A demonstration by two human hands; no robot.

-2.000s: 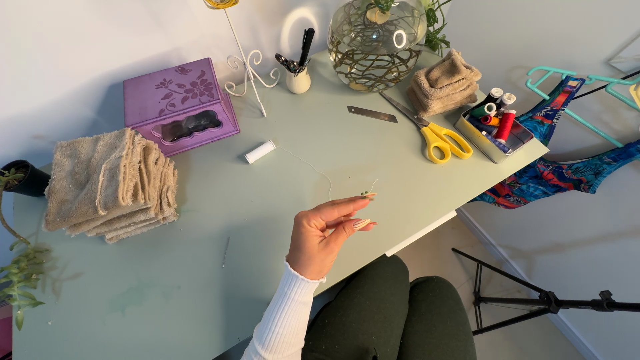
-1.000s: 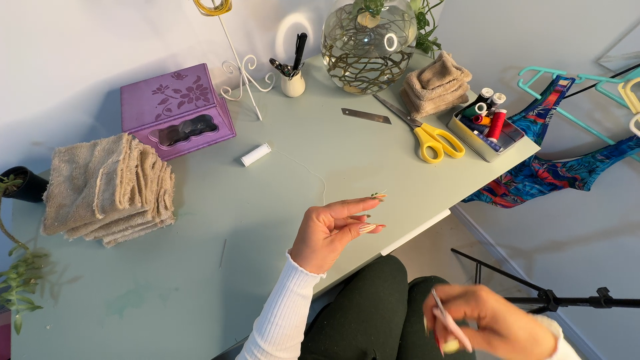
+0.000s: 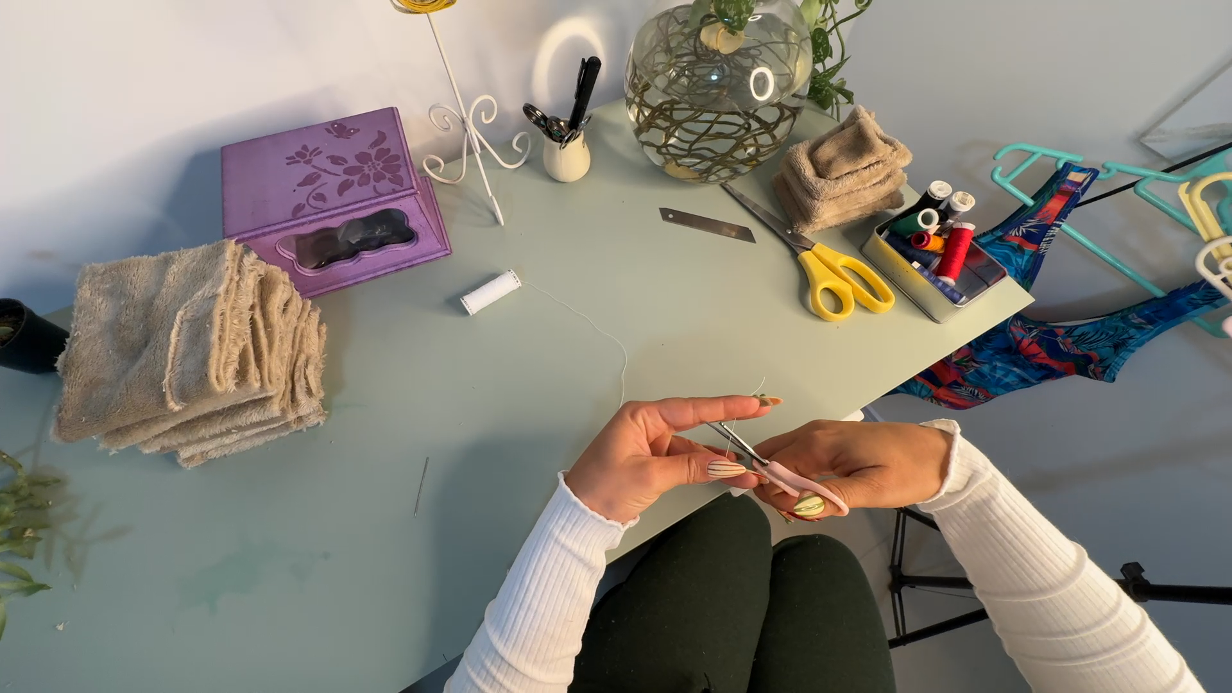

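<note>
My left hand (image 3: 664, 452) holds the white thread (image 3: 616, 346) between its fingers above the table's front edge. From there the thread runs back to a white spool (image 3: 491, 292) lying on the table. My right hand (image 3: 842, 467) grips small scissors with pink handles (image 3: 794, 481). Their narrow metal blades point left, between the forefinger and thumb of my left hand, close to the thread. Whether the blades touch the thread is unclear. A needle (image 3: 422, 485) lies on the table left of my hands.
Yellow-handled scissors (image 3: 833, 274), a flat metal blade (image 3: 707, 224) and a tin of thread spools (image 3: 929, 279) lie toward the right. Folded beige cloths (image 3: 192, 346) stand left, near a purple box (image 3: 327, 197). Behind are a pen pot (image 3: 567, 159), a glass vase (image 3: 717, 96) and more cloths (image 3: 842, 173).
My right hand has come into view from the lower right with the pink-handled scissors and moved to my left hand. My left hand stays near the table's edge with the thread.
</note>
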